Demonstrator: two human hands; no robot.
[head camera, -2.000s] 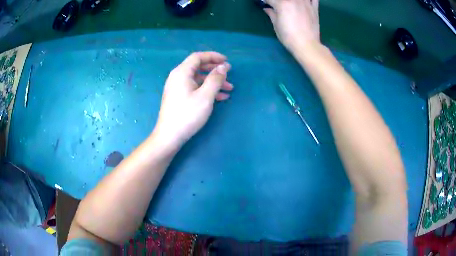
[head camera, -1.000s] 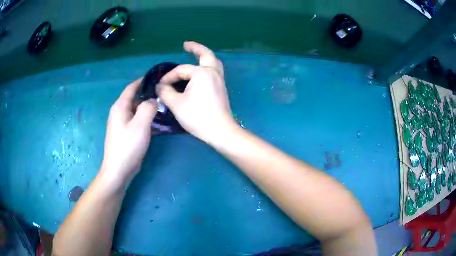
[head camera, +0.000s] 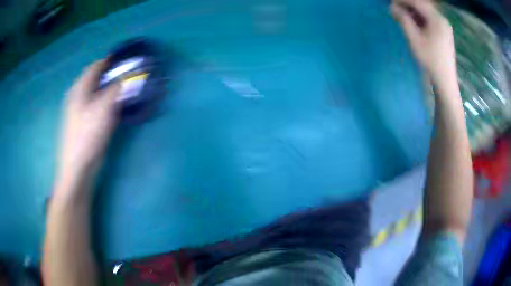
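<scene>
A round, glossy black housing (head camera: 148, 70) is at the left of the blue-green mat, with a white block with a yellow edge in its middle. My left hand (head camera: 92, 106) holds it by its left side, thumb over the inside. My right hand (head camera: 431, 36) is raised at the upper right, beside the sheet of green circuit boards (head camera: 476, 67). Its fingers are curled and blurred, and I cannot tell whether they hold anything. The whole view is smeared by motion.
The worn mat (head camera: 252, 145) fills the middle. Another dark housing (head camera: 49, 15) stands on the dark green strip at the upper left. Below the mat are my lap, grey floor with yellow-black tape (head camera: 398, 226) and a red stool (head camera: 493, 167).
My right hand has left the housing and moved far right to the board sheet. My left hand still holds the housing. The view has swung to the right and down.
</scene>
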